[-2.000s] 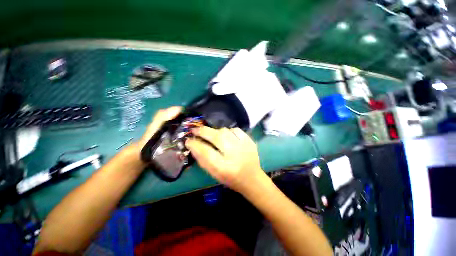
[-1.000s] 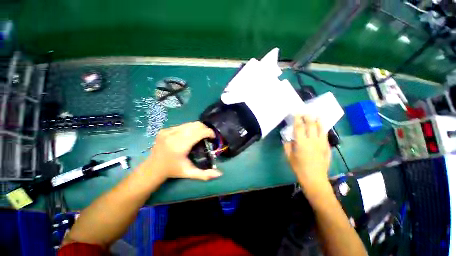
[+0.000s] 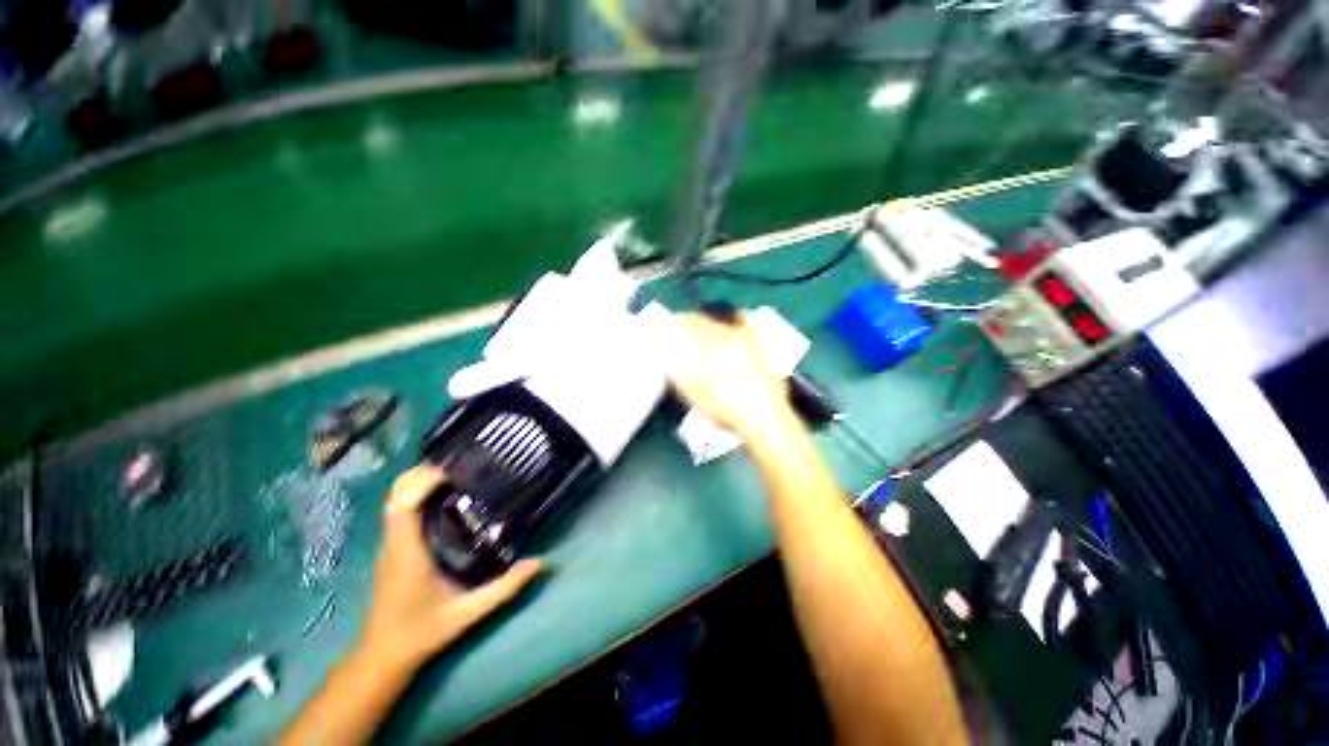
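Note:
The security camera lies on the green bench, its black ribbed head (image 3: 513, 452) towards me and its white shell (image 3: 583, 350) behind. My left hand (image 3: 423, 568) grips the front cover (image 3: 469, 532) at the head's front end, fingers on one side and thumb below. The cover sits against the head; no wires show. My right hand (image 3: 726, 382) is on the white bracket (image 3: 775, 343) at the camera's right, fingers over its top. The picture is blurred. The black screwdriver (image 3: 813, 397) lies right of the bracket.
A screw pile (image 3: 321, 517) and round dish (image 3: 353, 426) are at left. A blue block (image 3: 880, 324) and power supply (image 3: 1071, 313) are at right, above the keyboard (image 3: 1181, 496). A white stick-shaped part (image 3: 219, 697) is at lower left. A green belt runs behind.
The view has swung right. The left hand has brought the cover against the head, and the wires no longer show. The right hand left the wires for the bracket and is still there.

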